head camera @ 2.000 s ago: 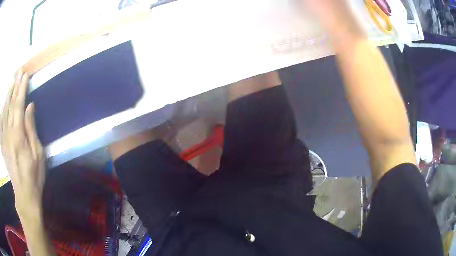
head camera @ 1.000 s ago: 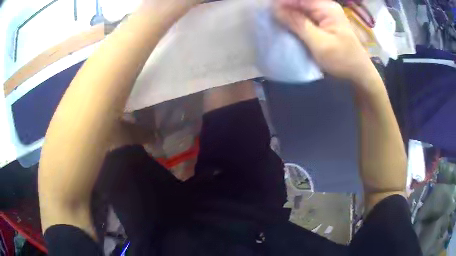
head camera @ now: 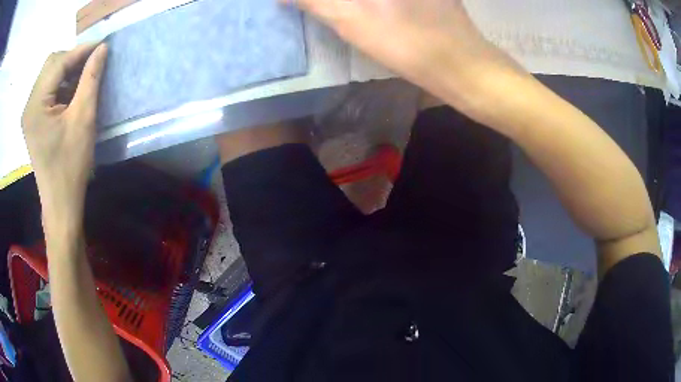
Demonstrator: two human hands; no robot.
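A pale grey-blue panel (head camera: 205, 60) lies flat on the clear plastic template (head camera: 175, 127) at the upper left, over where the navy piece lay. The template's front strip overhangs the table edge. My left hand (head camera: 66, 97) is at the left end of the panel, thumb along its edge and fingers bent; whether it grips anything is unclear. My right hand (head camera: 358, 16) reaches in from the right to the panel's upper right corner. It is partly cut off by the top of the picture, so its grip is hidden.
The white table (head camera: 552, 37) runs along the top, with yellow- and red-handled snips (head camera: 648, 37) at its right end. A tan band (head camera: 101, 10) lies behind the panel. Below left are a red basket (head camera: 138, 306) and a blue basket (head camera: 228, 332). My lap is under the table edge.
My right hand has brought the pale panel from the right onto the template. My left hand has come back down to the template's left end. The navy piece is now covered.
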